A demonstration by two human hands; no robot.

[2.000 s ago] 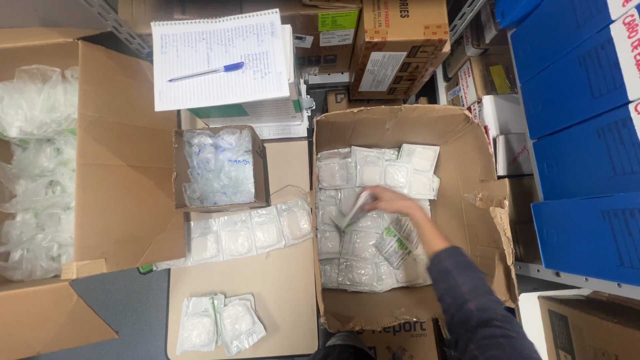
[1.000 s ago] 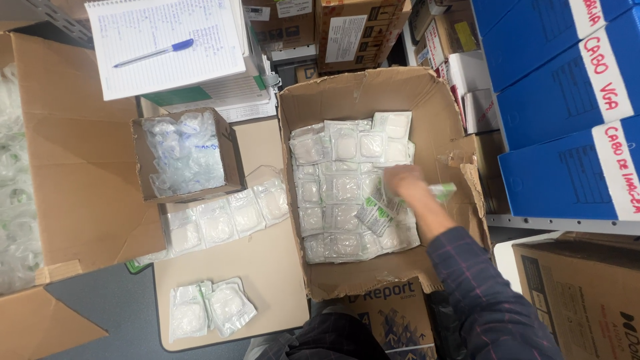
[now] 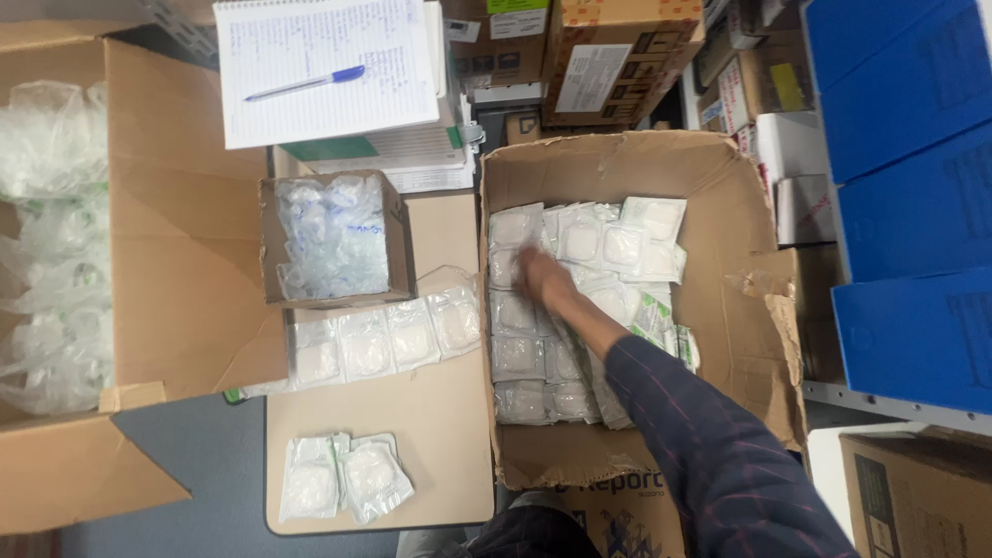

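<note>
My right hand point(image 3: 544, 280), blurred, reaches into an open cardboard box point(image 3: 620, 151) and is over the left rows of flat clear packets with round white pads point(image 3: 518, 356). Its fingertips touch or hover over the packets; whether they grip one cannot be told. Green-printed packets point(image 3: 652, 318) lie right of my wrist. My left hand is out of view. On the table, a strip of joined packets point(image 3: 391, 339) runs beside the box, and a small pile of similar packets point(image 3: 341, 477) lies near the front edge.
A small cardboard box of crumpled clear plastic bags point(image 3: 333, 236) stands on the beige table point(image 3: 434, 403). Behind it, a notebook point(image 3: 325, 54) with a blue pen point(image 3: 306, 83) tops a stack. A large carton of bagged items point(image 3: 194, 232) is at left, blue file boxes point(image 3: 914, 209) at right.
My right hand has moved left inside the box, from the right-hand packets to the left rows. The packet it held two seconds ago is no longer plainly seen in it.
</note>
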